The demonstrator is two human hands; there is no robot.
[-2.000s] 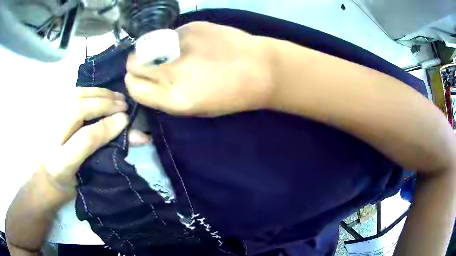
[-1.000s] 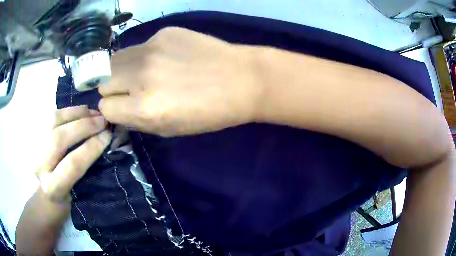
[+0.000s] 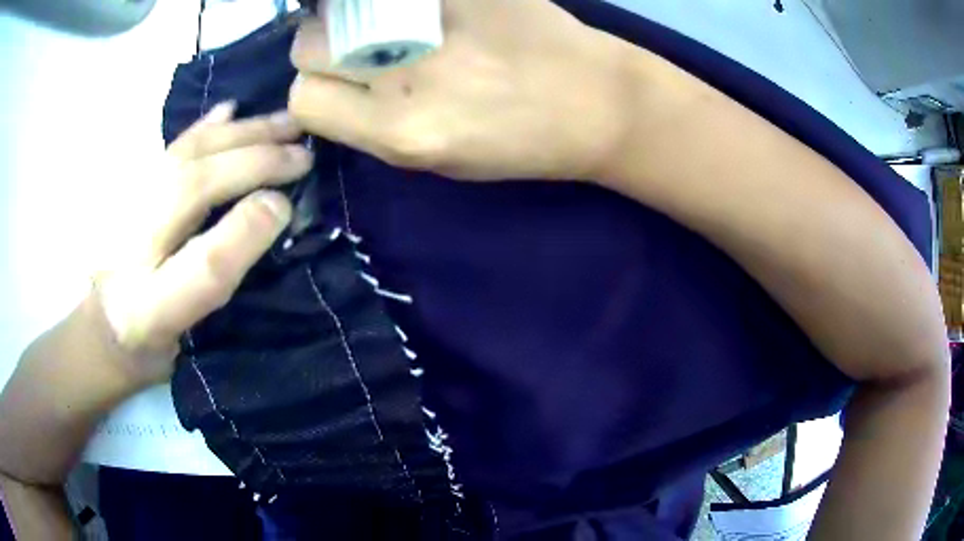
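The dark ribbed waistband (image 3: 317, 359) with pale lengthwise stitch lines lies left of the smooth navy body fabric (image 3: 571, 317). White looped overlocked edge (image 3: 407, 338) runs down between them. My left hand (image 3: 211, 222) rests on the band with fingers spread, its fingertips at the join. My right hand (image 3: 455, 95) presses the body fabric at the join, fingers bent, just right of the left fingertips. A white ribbed machine knob (image 3: 385, 32) hangs in front of it and hides part of the fingers. The needle is not clearly visible.
The white machine table (image 3: 63, 190) lies under the cloth. A grey machine part (image 3: 909, 42) is at the top right. Dark bars and a speckled floor (image 3: 777, 470) show at the lower right. Dark cloth hangs past the table's front edge.
The view has shifted, so the knob sits higher and further right. The left fingers have spread. The pale piece and the gap at the join are mostly covered, and the overlocked edge lies more exposed.
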